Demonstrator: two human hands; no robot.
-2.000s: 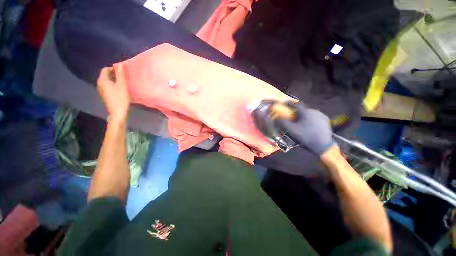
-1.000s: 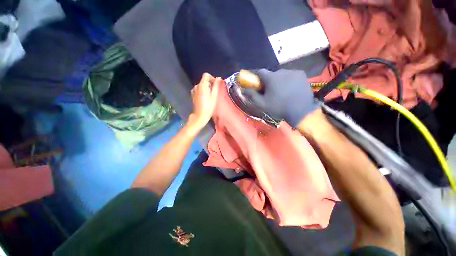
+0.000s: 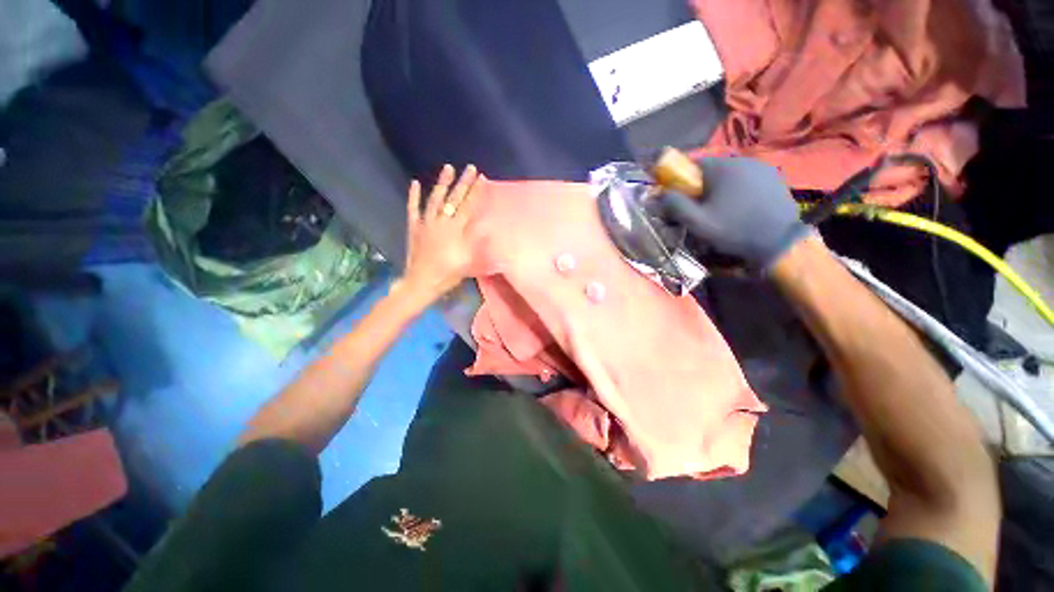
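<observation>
A coral-pink garment piece lies over the dark padded pressing arm, its lower end towards my body. Two round pale buttons show on it. My bare left hand lies on its upper left edge, fingers spread. My gloved right hand grips the tan handle of the steam iron. The iron's shiny silver body is at the garment's upper right edge; whether it touches the cloth is hard to tell. More coral cloth hangs bunched below the garment's left side.
Bunched coral garments lie beyond the arm at upper right. A white bar lies behind the arm. A yellow hose and a whitish hose run right. A green bag stands at left beside the grey table surface.
My right hand has moved the iron right, off the garment's upper middle, uncovering the buttons. My left hand has shifted slightly left and its fingers have spread. The garment's upper part lies more open.
</observation>
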